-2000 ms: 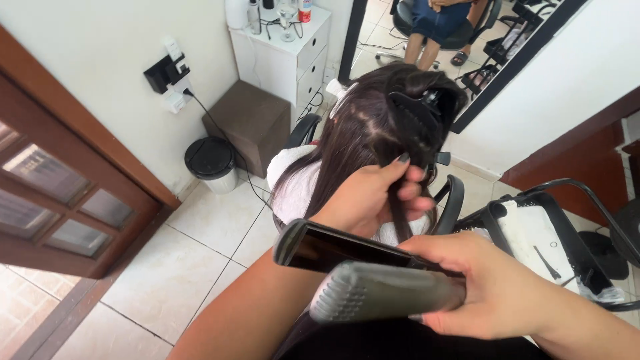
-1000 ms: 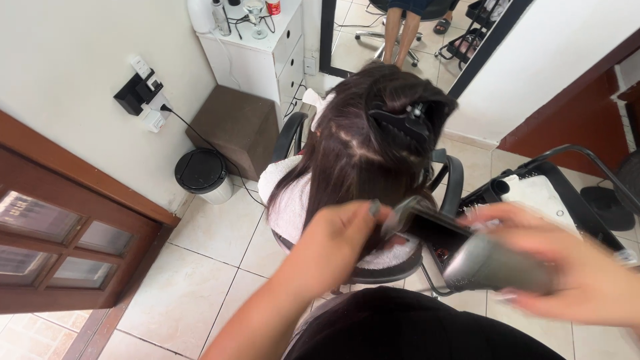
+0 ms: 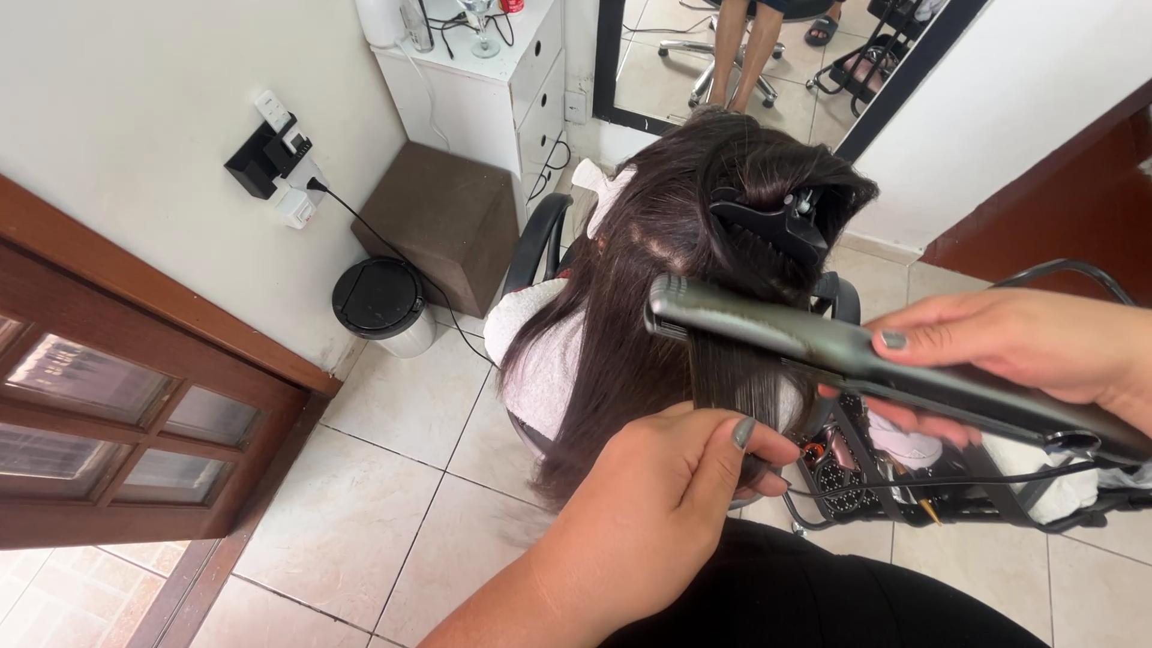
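A person with long dark hair (image 3: 621,360) sits facing away from me, with a white towel (image 3: 540,369) over the shoulders. A black claw clip (image 3: 774,225) holds the upper hair at the back of the head. My right hand (image 3: 1008,351) grips a grey flat iron (image 3: 765,328), whose plates lie around a strand just below the clip. Lower down, my left hand (image 3: 675,477) pinches the same strand (image 3: 733,378) between thumb and fingers. The plates' inner faces are mostly hidden.
A black trolley (image 3: 972,513) with brushes and cloths stands at the right, the iron's cord passing over it. To the left are a lidded bin (image 3: 378,301), a brown box (image 3: 441,225) and a white drawer unit (image 3: 490,90). A framed mirror (image 3: 720,63) leans ahead.
The flat iron has moved from low beside my left hand up to the hair near the clip. Its plates now lie around a strand. My left hand appears below it, holding the strand.
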